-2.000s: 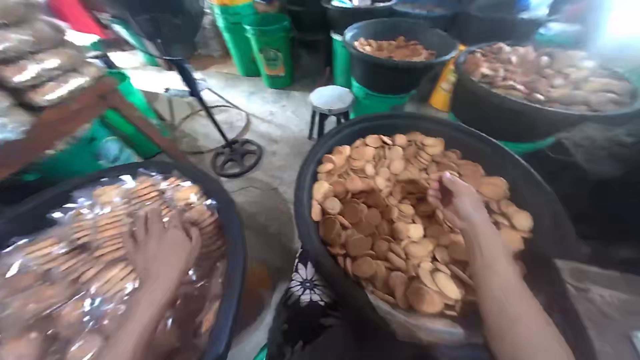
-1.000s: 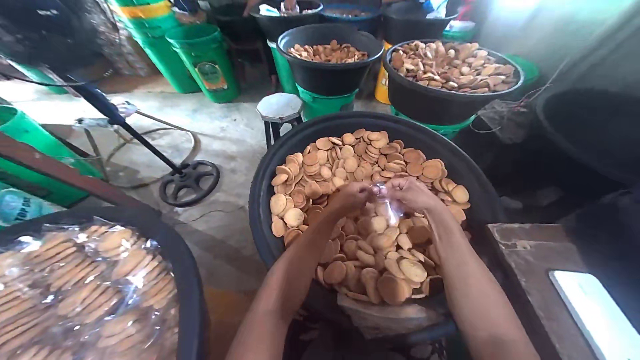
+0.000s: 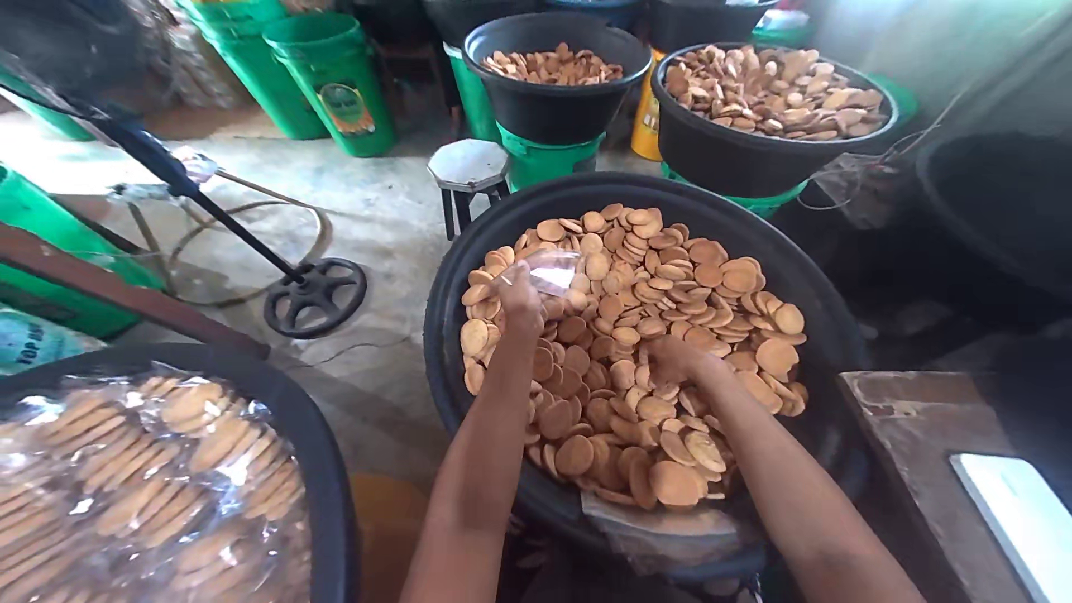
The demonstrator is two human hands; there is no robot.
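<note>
A large black plastic tub (image 3: 452, 276) in the middle holds loose round biscuits (image 3: 611, 310). Over its left part, my left hand (image 3: 521, 297) pinches a small clear plastic bag (image 3: 553, 272). My right hand (image 3: 670, 364) reaches into the biscuits right of centre, fingers curled down among them; whether it grips any is hidden. At the lower left, another black tub (image 3: 322, 452) holds clear plastic packs of stacked biscuits (image 3: 126, 461). A further clear plastic sheet or bag (image 3: 670, 532) lies at the near rim of the middle tub.
Behind stand a smaller tub of biscuits (image 3: 557, 100), a wide one (image 3: 754, 138), green buckets (image 3: 339, 92) and an octagonal-topped stool (image 3: 469, 166). A pole with a wheel-shaped base (image 3: 316, 297) stands left. A wooden surface (image 3: 921, 419) bearing a white flat object (image 3: 1017, 511) is at right.
One second ago both hands were together at a plastic bag over the middle tub. They have since parted, the left with the bag. Earlier still, my left hand was on the packs in the left tub.
</note>
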